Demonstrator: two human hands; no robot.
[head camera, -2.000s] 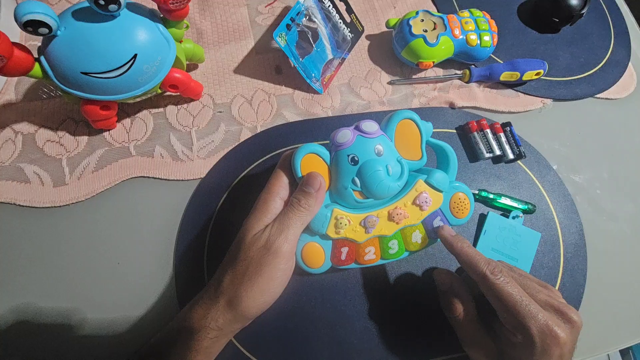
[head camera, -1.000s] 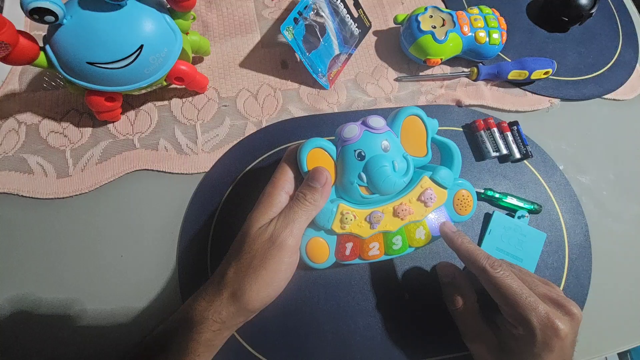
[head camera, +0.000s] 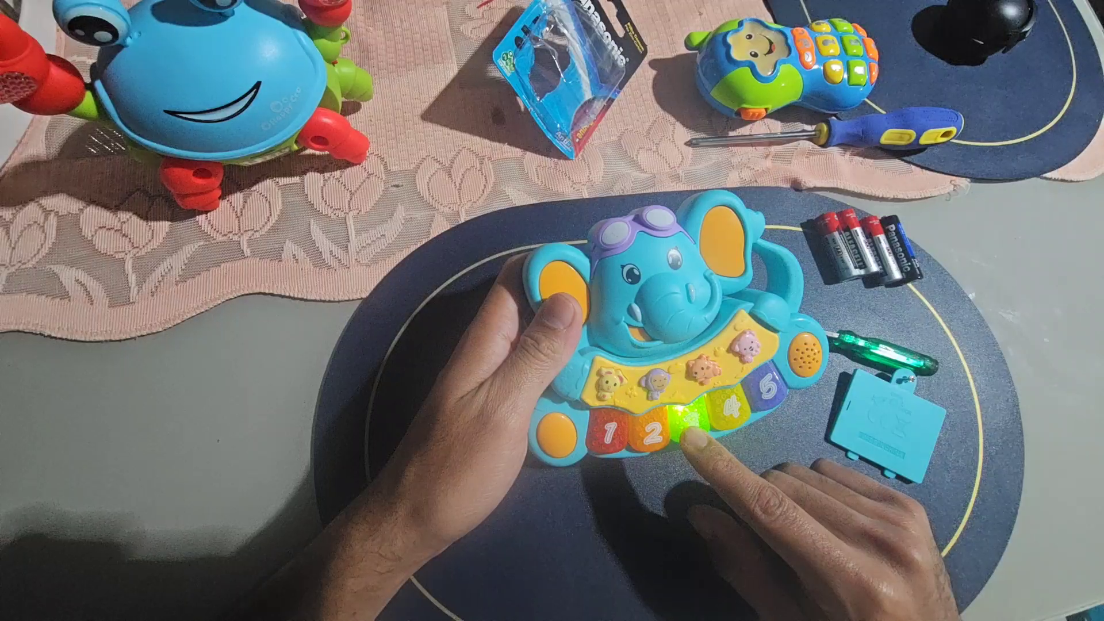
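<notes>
A blue plastic elephant toy piano (head camera: 668, 319) is tilted above the dark blue mat, held at its left side by my left hand (head camera: 483, 423), with the thumb in front by the orange ear. My right hand (head camera: 811, 517) has its index fingertip on the green key (head camera: 689, 420), which glows; its other fingers are curled and hold nothing that I can see. Right of the toy lie several AA batteries (head camera: 867, 248), a screwdriver with a clear green handle (head camera: 884, 352) and a light blue battery cover (head camera: 888, 427) with a screw in its tab.
A blue and red crab toy (head camera: 211, 82) stands at the upper left on a pink lace cloth (head camera: 414, 198). Beyond the mat (head camera: 983, 483) are an opened blister pack (head camera: 565, 73), a toy phone (head camera: 785, 69), a blue and yellow screwdriver (head camera: 888, 129) and a round black object (head camera: 987, 26).
My right index finger has moved left from the purple key 5 to the green key, which is now lit. The purple key, which glowed a second ago, is dark. My left hand still holds the toy.
</notes>
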